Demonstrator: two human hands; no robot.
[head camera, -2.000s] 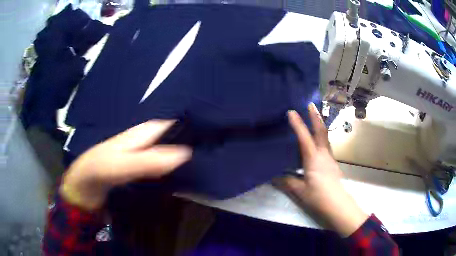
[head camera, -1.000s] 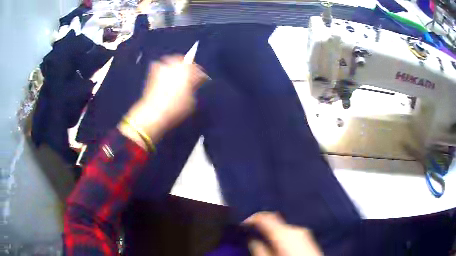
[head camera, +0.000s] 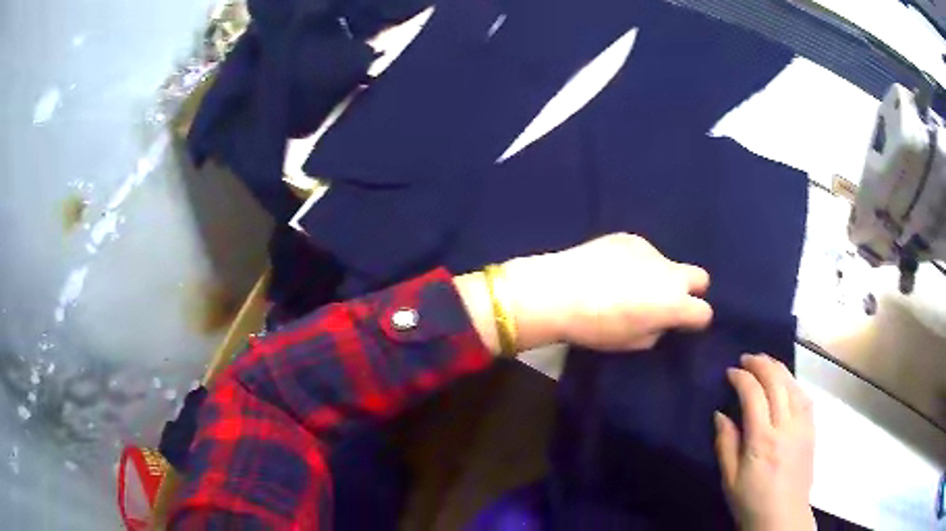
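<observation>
Navy cut panels (head camera: 685, 197) lie across the white table and hang over its front edge, with a long narrow white gap between two of them. My left hand (head camera: 622, 296), with a yellow band at the wrist, reaches across the cloth, its thumb and fingertips pinching the navy cloth. My right hand (head camera: 773, 436) lies on the right edge of the same panel, fingers slightly spread and pointing up. Any cloth under its palm is hidden.
The white sewing machine head (head camera: 897, 187) is cut off at the right edge, beside the tan machine bed (head camera: 882, 342). A crumpled navy heap (head camera: 244, 104) sits at upper left. A red-rimmed object (head camera: 138, 482) is at lower left.
The view has swung left, so the machine sits farther right. The left hand is now pinching cloth nearer the right hand. The right hand has come up from the bottom onto the panel's edge.
</observation>
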